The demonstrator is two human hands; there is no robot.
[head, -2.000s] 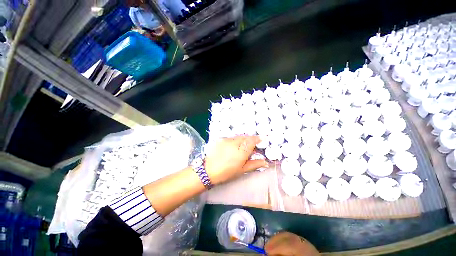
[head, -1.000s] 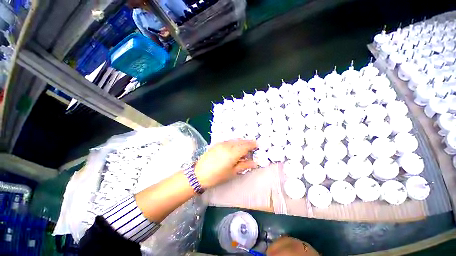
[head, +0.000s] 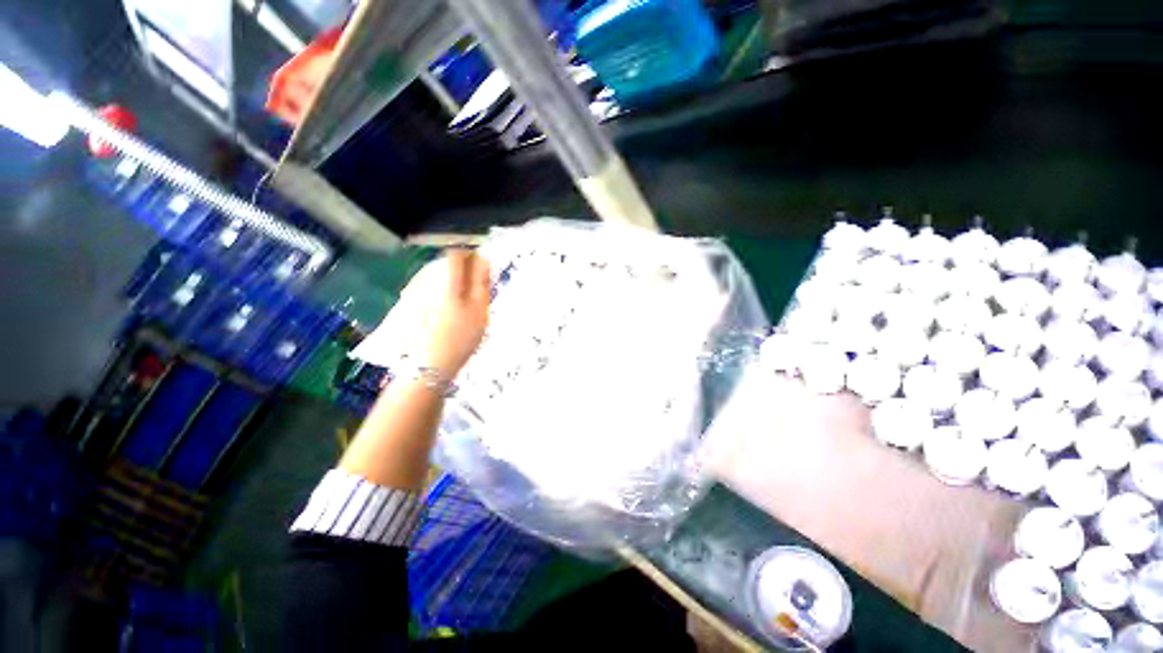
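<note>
My left hand is at the left rim of the plastic-lined supply box, over the edge of its white parts; whether its fingers hold a part cannot be told. White round plastic parts with thin pins upright stand in rows on the cardboard sheet at the right. The small round tub is at the bottom, with the brush's orange-brown tip over it. Only a small, blurred bit of my right hand shows at the bottom edge, and its grip is not visible.
A white sheet sticks out left of the box. A blue lattice crate is below it. A shelf post comes down behind the box. A dark belt runs along the back, with a light-blue crate beyond.
The view has swung left, so the rows of parts now sit farther right and are partly cut off. My left hand has moved from the front row on the cardboard to the supply box's left side.
</note>
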